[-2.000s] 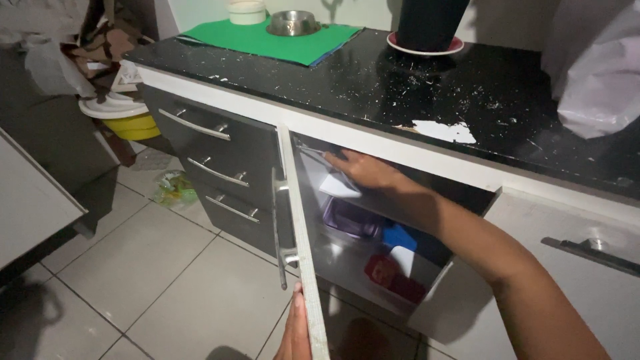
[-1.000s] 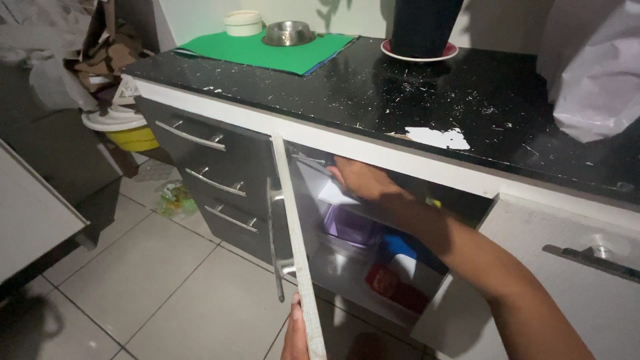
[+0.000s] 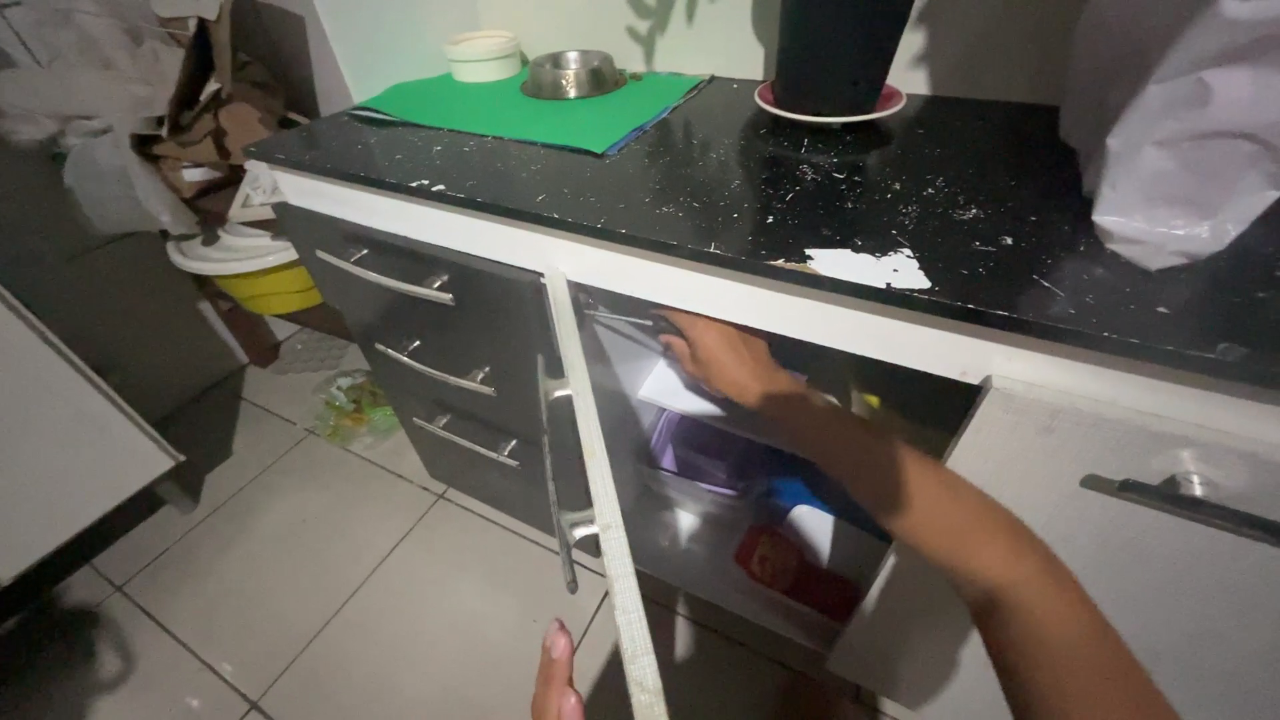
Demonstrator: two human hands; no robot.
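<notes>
My right hand [image 3: 722,355] reaches into the cabinet beneath the countertop, its fingers at a thin metal screwdriver-like rod [image 3: 622,318] near the door's hinge side; whether it grips a dark handle there is hard to tell. Low in the view, my left hand [image 3: 558,675] is beside the edge of the swung-out cabinet door [image 3: 607,500], with a small gap between them; most of it is cut off by the frame. A metal bar handle [image 3: 555,480] is on the door. Behind my right wrist stand a purple plastic container [image 3: 700,455] and a red item [image 3: 795,575].
The chipped black countertop [image 3: 680,210] bears a green mat [image 3: 540,112], a metal bowl [image 3: 572,75], a plant pot [image 3: 840,55] and a white plastic bag [image 3: 1180,160]. Drawers [image 3: 420,320] are left of the door; another cabinet door [image 3: 1080,560] stands right. A yellow bucket [image 3: 268,288] sits far left.
My left hand was against the door's edge in the earlier frames and now stands a little off it. My right hand stays inside the cabinet near the same spot.
</notes>
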